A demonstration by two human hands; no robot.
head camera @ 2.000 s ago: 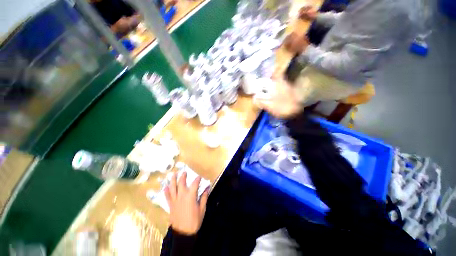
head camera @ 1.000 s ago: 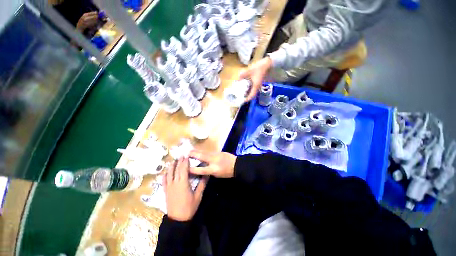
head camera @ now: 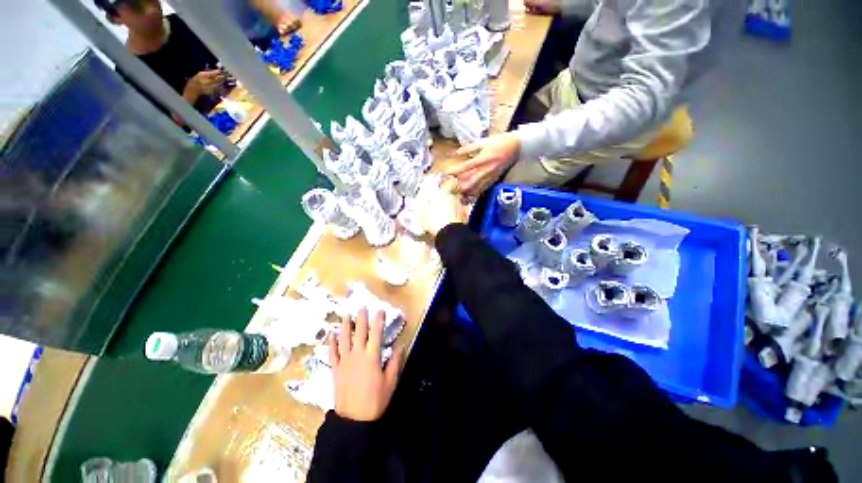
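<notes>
My left hand (head camera: 361,373) lies flat with its fingers apart on grey-white moulded parts (head camera: 389,325) on the bench; no grip shows. My right hand (head camera: 439,205) reaches to the bench edge beside another person's hand, close to a pale sleeve part. Glare washes out its fingers, so I cannot tell whether it holds that part. Many grey-white sleeve parts (head camera: 375,219) stand clustered behind it. Several similar sleeves (head camera: 605,294) stand on a thin pale sheet in the blue tray (head camera: 704,354), right of my sleeve.
A water bottle (head camera: 215,350) lies across the green belt edge (head camera: 203,283). A person in a grey sleeve (head camera: 595,123) sits beyond the blue tray. Long-armed grey parts (head camera: 803,316) fill a bin at right. A grey post (head camera: 255,80) crosses the belt side. Other people work across the line.
My right hand has moved from beside my left hand up to the neighbour's hand at the bench edge. My left hand stays on the parts. The view has shifted slightly.
</notes>
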